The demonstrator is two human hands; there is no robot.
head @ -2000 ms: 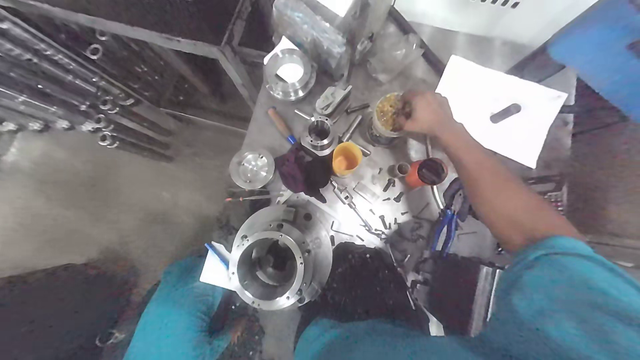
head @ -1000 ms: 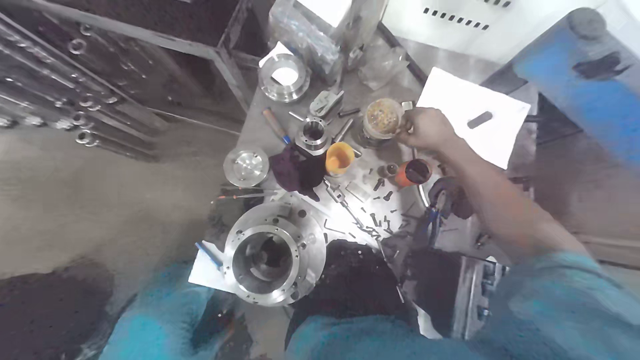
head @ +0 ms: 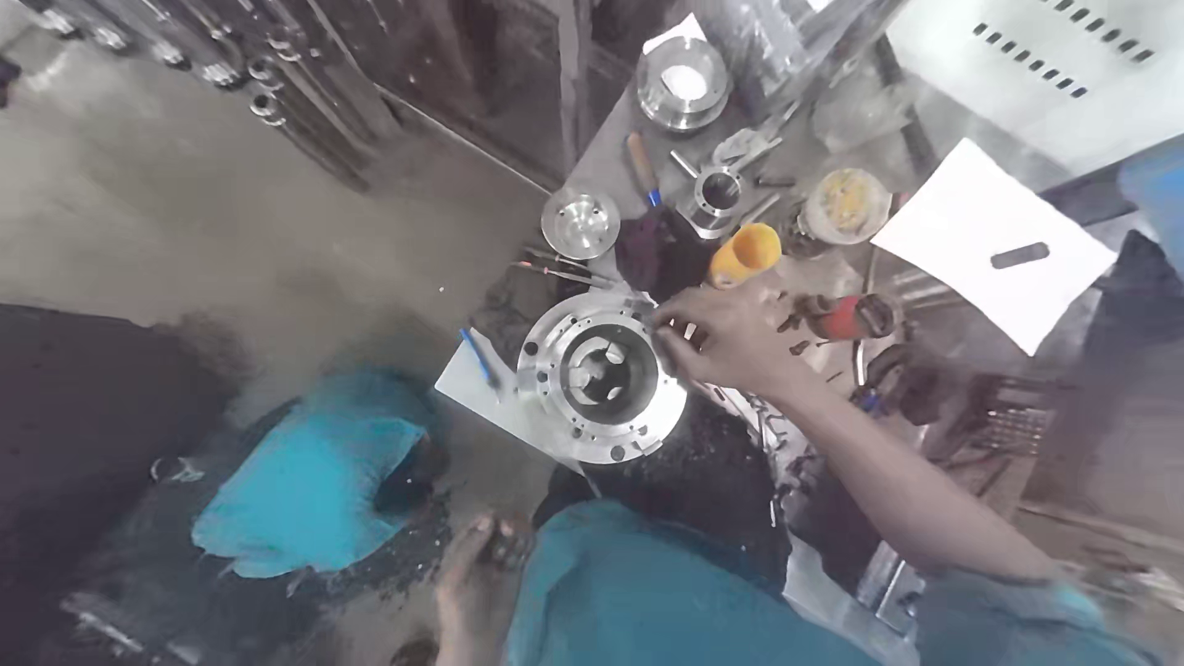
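A round flanged metal housing (head: 668, 400) with a ring of bolt holes lies at the near end of the bench. My right hand (head: 731, 338) is over its right rim, thumb and fingers bent toward each other; whether something small is between the fingertips cannot be told. Low in the view, away from the housing, is my left hand (head: 486, 573), its fingers curled and partly dark; what it holds, if anything, is unclear. Beyond the right hand stand a yellow cup (head: 731, 264) and a dark cloth (head: 657, 250). A clear jar (head: 846, 205) with yellowish contents stands farther back.
A metal disc (head: 581, 224), a flanged ring (head: 684, 88), a small bored metal part (head: 717, 194) and a wooden-handled tool (head: 640, 162) lie on the bench. To the right are a red container (head: 846, 317) and white paper (head: 994, 245). A blue pen (head: 476, 353) lies on paper at left.
My right hand has left the jar and moved to the rim of the flanged housing. My left hand now shows at the bottom. The view has shifted.
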